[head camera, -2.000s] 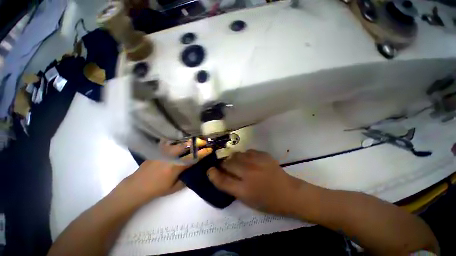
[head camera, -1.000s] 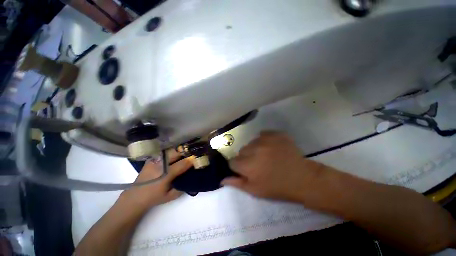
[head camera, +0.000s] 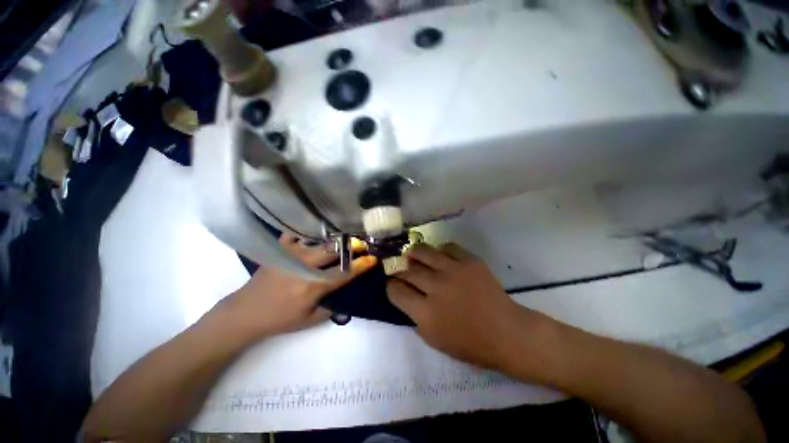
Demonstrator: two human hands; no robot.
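Observation:
A dark navy cloth piece (head camera: 368, 298) lies under the needle area of the white sewing machine (head camera: 519, 95). My left hand (head camera: 290, 285) presses on the cloth at its left, fingers beside the lit presser foot. My right hand (head camera: 445, 290) has its fingertips on the cloth's right edge, close to the needle. The fingers partly hide the cloth. The presser foot (head camera: 385, 245) is small and partly hidden by the machine head and the fingers.
Thread snips (head camera: 701, 258) lie right of the needle on the white table (head camera: 156, 260). Navy pieces (head camera: 52, 260) with white labels (head camera: 121, 130) are at left. A tan thread post (head camera: 246, 69) stands on the machine. A printed scale (head camera: 346, 394) runs along the front edge.
The view swung toward the machine and then back. The cloth in front of the needle shows less length than two seconds ago. My right fingertips are now closer to the presser foot.

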